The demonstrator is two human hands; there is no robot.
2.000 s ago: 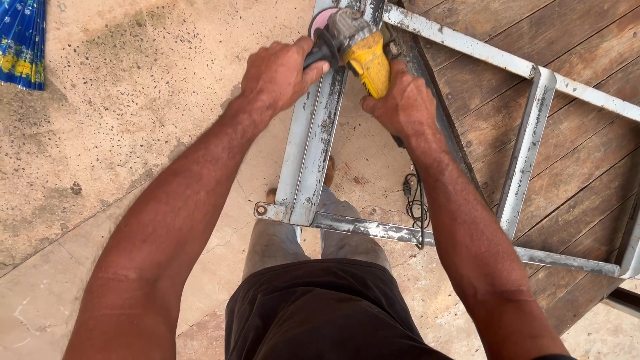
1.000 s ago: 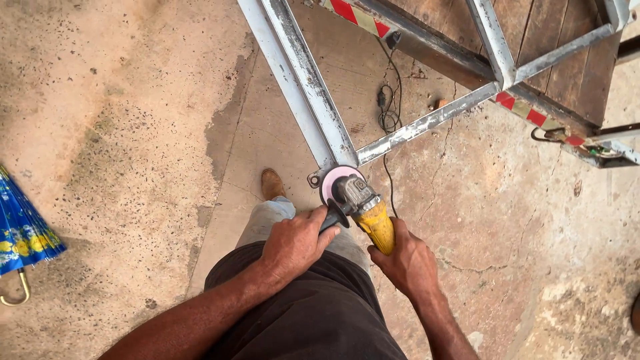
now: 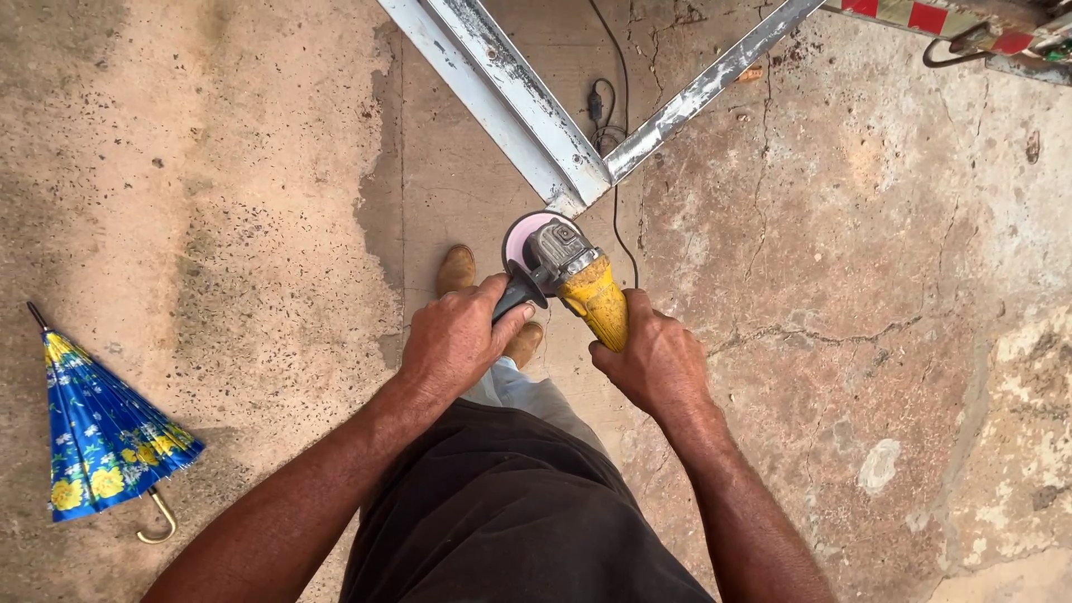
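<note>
A yellow angle grinder (image 3: 593,293) with a pinkish disc is held between my hands, below the corner of a metal frame (image 3: 578,180) with worn, pale paint. My left hand (image 3: 456,335) is closed around the grinder's black side handle (image 3: 521,293). My right hand (image 3: 657,356) grips the rear of the yellow body, its fingers partly hidden. The disc lies at the end of the frame's corner in this view; whether it touches the metal I cannot tell. A black power cord (image 3: 618,213) runs up from near my right hand, passing behind the frame.
A blue floral umbrella (image 3: 113,435), partly opened, lies on the concrete floor at the left. My brown boots (image 3: 456,270) stand below the frame. Red-and-white striped tape (image 3: 925,17) marks a structure at the upper right. Cracks cross the concrete floor (image 3: 837,251).
Both hands and the grinder have moved from high along the frame's long bar down to its near corner, and now lie just below it. The view has shifted strongly.
</note>
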